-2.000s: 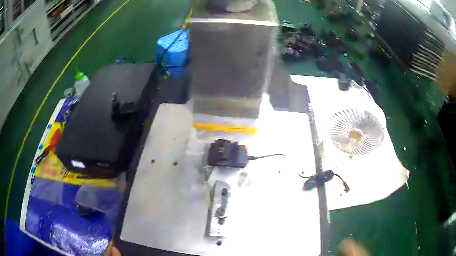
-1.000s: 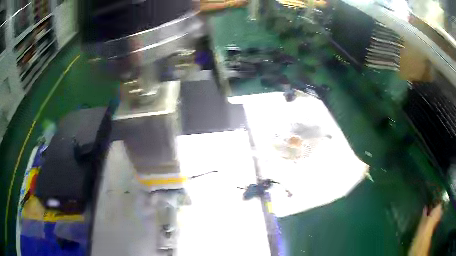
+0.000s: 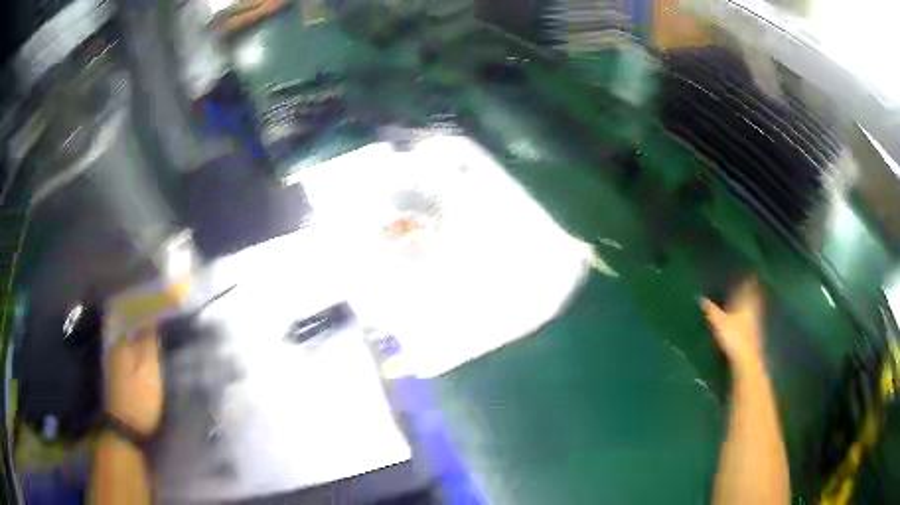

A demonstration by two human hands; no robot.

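Note:
The frame is strongly blurred. My left hand (image 3: 135, 380) is at the left, just below the machine's yellow-edged horn (image 3: 148, 301); its fingers are blurred and what it touches cannot be told. My right hand (image 3: 738, 318) is out at the right over the green surface, fingers apart, with nothing visible in it. A dark adapter (image 3: 321, 324) lies near the right edge of the pale base plate (image 3: 296, 424). A thin dark cord (image 3: 217, 296) shows beside the horn.
A white sheet (image 3: 503, 247) with a blurred fan (image 3: 405, 225) lies right of the machine. Dark stacked trays (image 3: 745, 128) stand at the upper right. A blue strip (image 3: 434, 444) runs along the plate's right side. Another person's hand (image 3: 247, 15) shows at the top left.
The view has swung right, so the machine has shifted left. My left hand has come in below the horn. My right hand shows farther up and inward, over the green surface.

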